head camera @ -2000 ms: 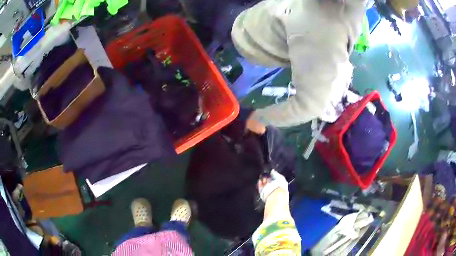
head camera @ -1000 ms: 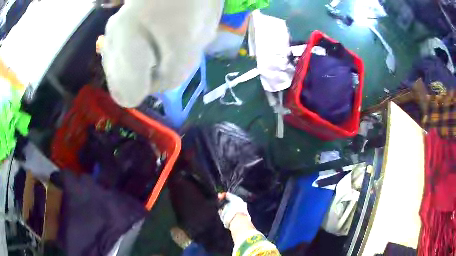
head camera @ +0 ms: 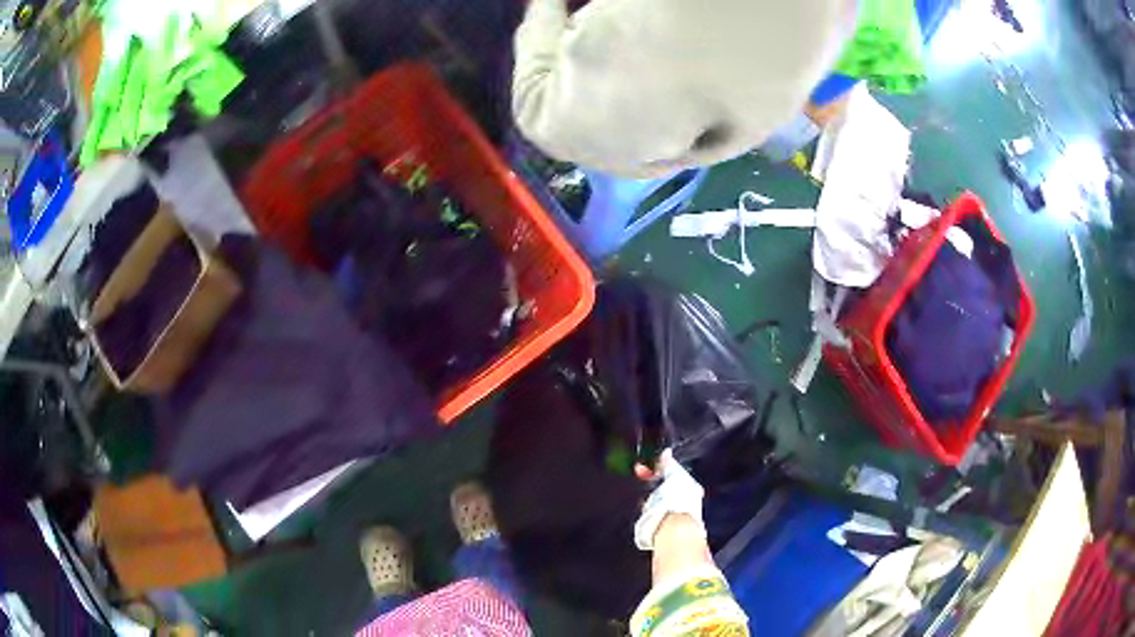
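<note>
My right hand point(head camera: 672, 500), in a white glove with bare-looking fingertips, grips the gathered edge of a black plastic bag point(head camera: 701, 373) at the lower centre. The bag is shiny and crinkled and stands on the floor. A dark purple heap point(head camera: 560, 473) lies beside it, to the left of my hand; its outline is hard to tell from the bag. My left hand is not in view.
An orange-red crate point(head camera: 548, 237) holds dark purple pieces. A purple cloth point(head camera: 286, 386) and a cardboard box point(head camera: 168, 299) are left of it. A red crate point(head camera: 871, 386) with purple cloth stands right. A person in a light top point(head camera: 685, 81) bends at the top. A wooden stool point(head camera: 159, 533) is lower left.
The view has swung back left since one second ago. The other person's hand, on the bag two seconds ago, is now off it. My right hand keeps its grip on the bag.
</note>
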